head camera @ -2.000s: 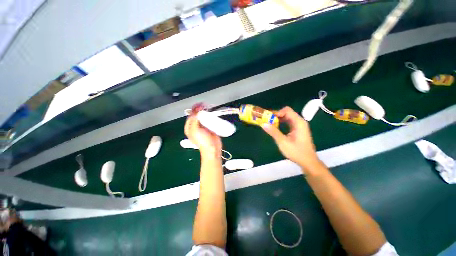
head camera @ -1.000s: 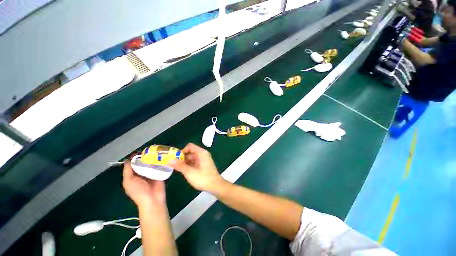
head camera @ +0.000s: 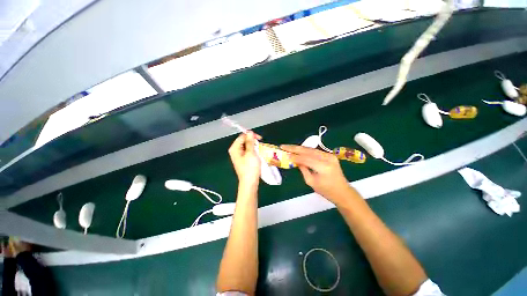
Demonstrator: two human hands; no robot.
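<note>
My left hand [head camera: 245, 159] holds a white housing [head camera: 270, 173] at its upper left end, above the belt. My right hand [head camera: 318, 167] has its fingers on the yellow inner unit [head camera: 276, 156], which lies against the housing's upper side. The right fingers cover the unit's right end. A pale cord [head camera: 234, 124] sticks out up and left from my left fingertips. How deep the unit sits in the housing cannot be told; the area is blurred.
The dark green belt [head camera: 156, 167] carries closed white units with cords at left and white shells with yellow units at right. A ring [head camera: 321, 269] and a crumpled white cloth [head camera: 493, 192] lie on the near bench. A pale strip [head camera: 415, 53] hangs above. Another person's arm [head camera: 20, 263] shows lower left.
Two seconds ago the yellow unit was apart from the housing, joined by wires; now they are together. The view swung right, then back left. Belt units at centre and right sit further left.
</note>
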